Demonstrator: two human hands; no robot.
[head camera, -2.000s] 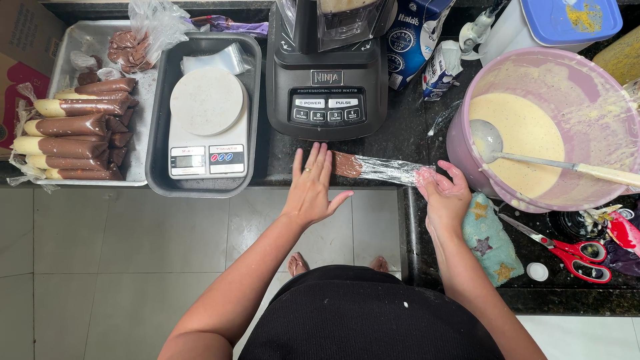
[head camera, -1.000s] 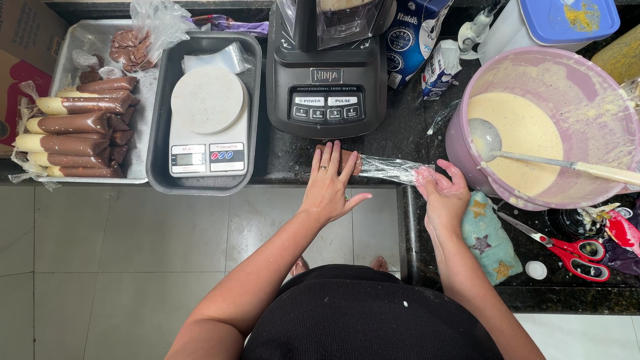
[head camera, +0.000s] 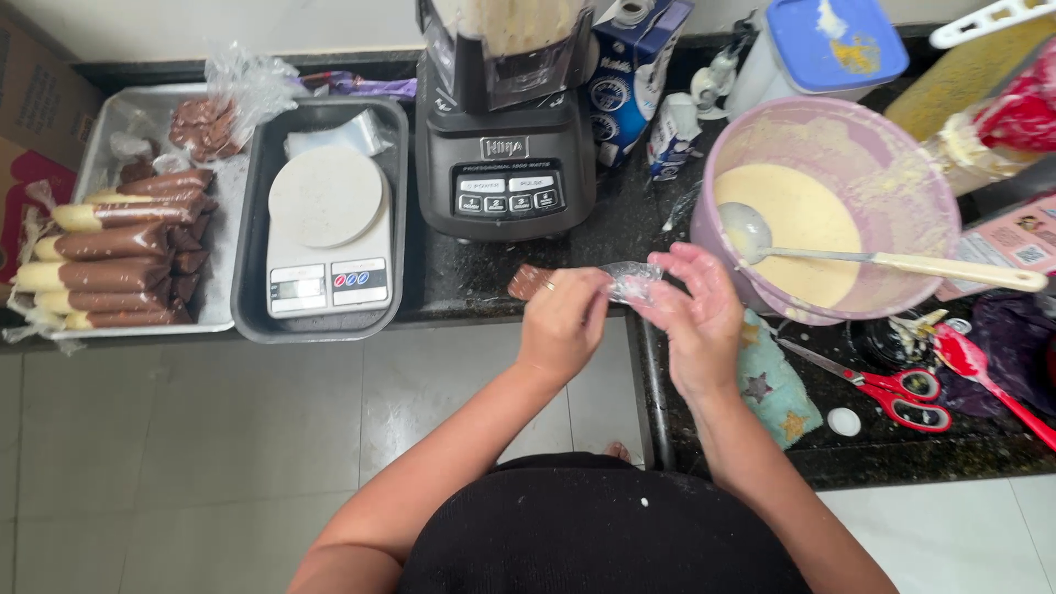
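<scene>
A clear plastic bag (head camera: 631, 276) with brown chocolate filling (head camera: 530, 282) at its left end lies along the counter edge, in front of the blender. My left hand (head camera: 565, 318) pinches the bag just right of the brown part. My right hand (head camera: 697, 309) is at the bag's other end, fingers spread and smeared with a pale residue; whether it grips the plastic is hard to tell. Right of it stands a pink bucket (head camera: 742, 247) of cream-coloured mixture (head camera: 813, 206), a ladle (head camera: 899, 259) resting in it.
At left, a metal tray (head camera: 221, 289) holds several filled bags (head camera: 115, 242). Beside it, a dark pan (head camera: 247, 280) contains a kitchen scale (head camera: 330, 239). A Ninja blender (head camera: 505, 177) stands behind my hands. Red-handled scissors (head camera: 899, 396) and a star-patterned cloth (head camera: 771, 384) lie at right.
My left hand has moved right, off the brown end of the bag, and now pinches the plastic. My right hand's fingers have spread apart. The bag's clear part is bunched between the hands.
</scene>
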